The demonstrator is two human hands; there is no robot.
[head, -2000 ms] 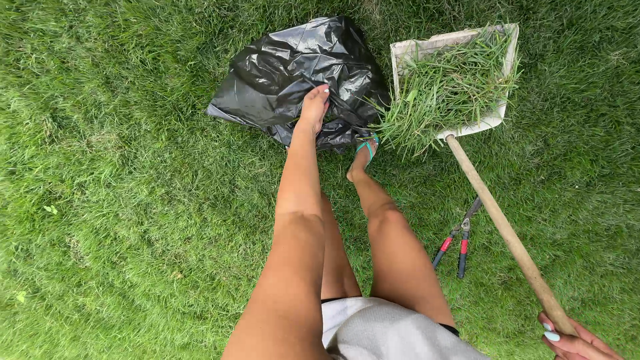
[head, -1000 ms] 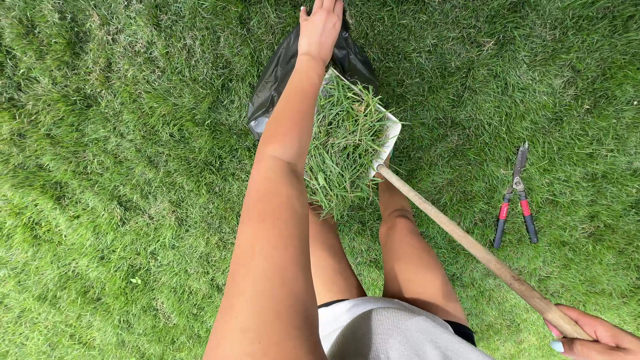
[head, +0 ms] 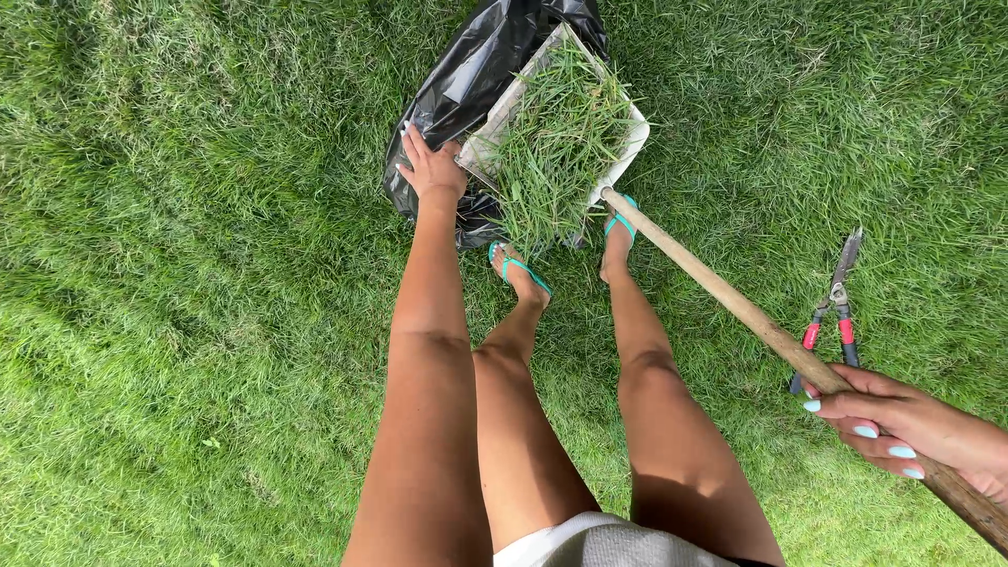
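Note:
My right hand is closed around the wooden handle of a long-handled dustpan. The pan is heaped with cut grass, some of it hanging over the edge nearest my feet. A black plastic bag lies beneath and to the left of the pan. On the bag, beside the pan's left corner, rests my left hand with its fingers spread. Whether the thumb pinches any plastic is unclear.
Hedge shears with red and black handles lie on the lawn at the right, partly behind my right hand. My feet in turquoise flip-flops stand close to the bag and the pan.
The loaded dustpan has moved left from beside the bag to over it. My left hand has come down from the bag's far part to its left side near the pan's corner.

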